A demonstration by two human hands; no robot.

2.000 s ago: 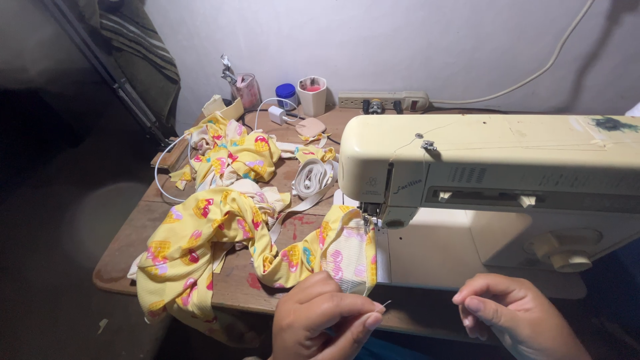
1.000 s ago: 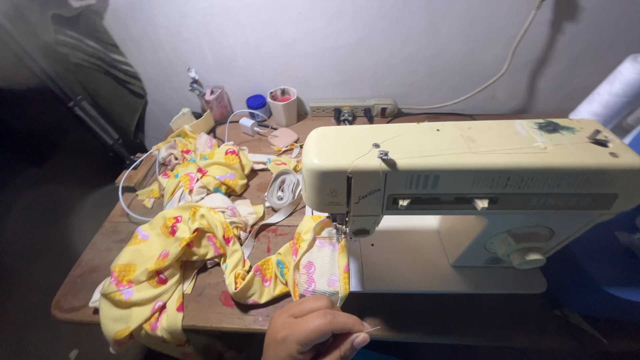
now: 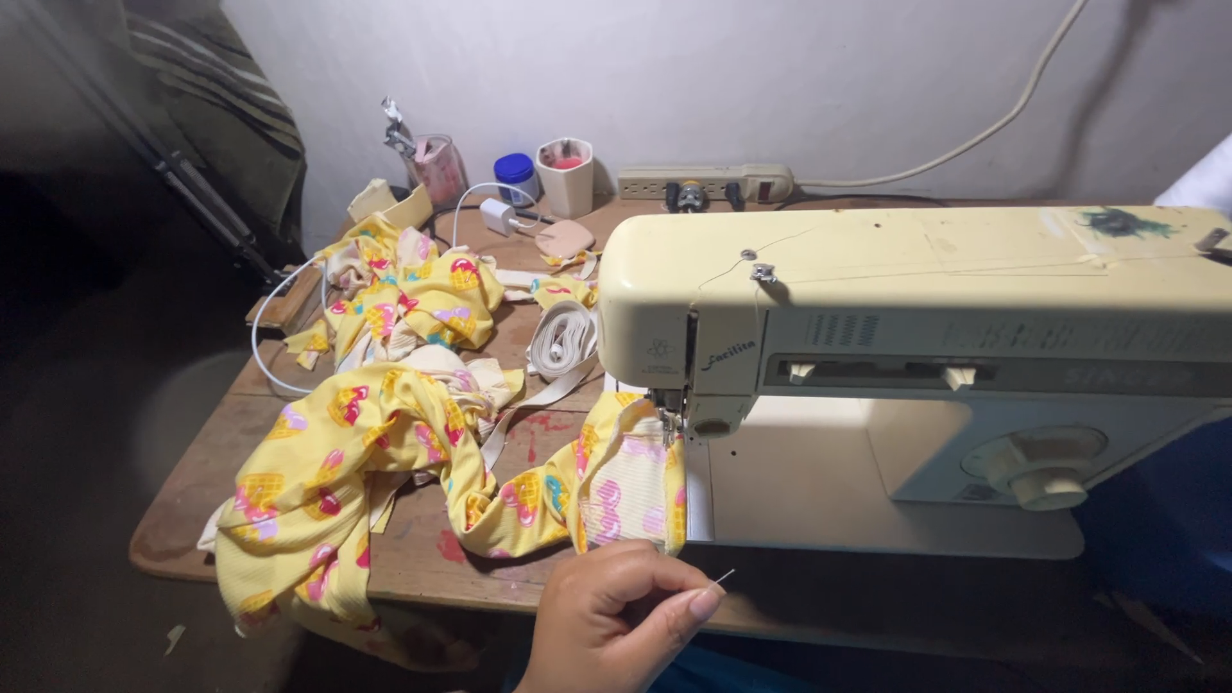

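Note:
My left hand [image 3: 621, 611] pinches a thin, light-coloured strand or pin [image 3: 724, 577] between thumb and index finger, just in front of the table edge. Beyond it stands a cream Singer sewing machine [image 3: 895, 279]. Yellow printed fabric [image 3: 327, 462] lies in folds over the table's left half and hangs over the front edge; one end of it, with its paler side up, lies under the machine's needle area [image 3: 669, 414]. A thread runs across the machine's top. Out of the frame is my right hand.
On the wooden table [image 3: 183, 539] lie a roll of white elastic [image 3: 563, 339], a charger with cable [image 3: 498, 217] and a pink disc [image 3: 565, 238]. Along the wall stand a blue-lidded jar [image 3: 516, 176], a white cup [image 3: 566, 183] and a power strip [image 3: 707, 183]. A lamp arm [image 3: 192, 183] rises at left.
My right hand, seen at the right two seconds ago, has gone out of view. My left hand still pinches the thin item. The view has shifted somewhat.

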